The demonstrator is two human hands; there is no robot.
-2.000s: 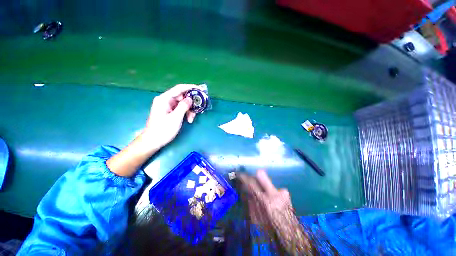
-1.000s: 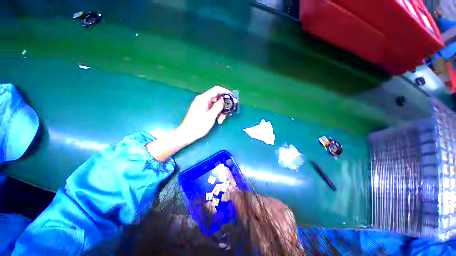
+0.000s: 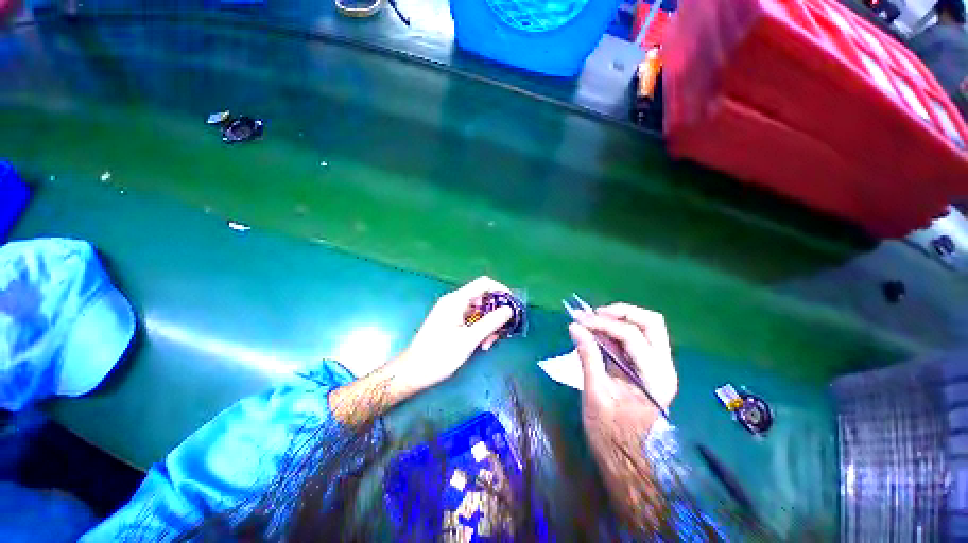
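My left hand (image 3: 451,334) holds a round electronic unit (image 3: 501,314) by its edge, a black disc with a bit of yellow-orange at its left side. My right hand (image 3: 628,366) is just to the right and holds dark tweezers (image 3: 626,366), their silver forked tips pointing up-left toward the unit but apart from it. I cannot tell whether the tips hold anything. The blue parts bin (image 3: 419,465) with small white pads (image 3: 467,498) is below the hands, partly hidden by hair. A white paper piece (image 3: 563,369) lies partly behind my right hand.
Another round unit (image 3: 755,414) with its battery and a slim black stick (image 3: 725,474) lie at right, beside stacked clear trays (image 3: 889,456). Another unit (image 3: 242,129) is on the green belt (image 3: 372,202). A red crate (image 3: 785,127) and blue container (image 3: 536,32) stand beyond. A person's blue sleeve or cap (image 3: 64,318) is at left.
My right hand has risen from the blue bin area and now shows the tweezers beside the unit. The view has shifted, so the bench things appear lower. My left hand still holds the unit.
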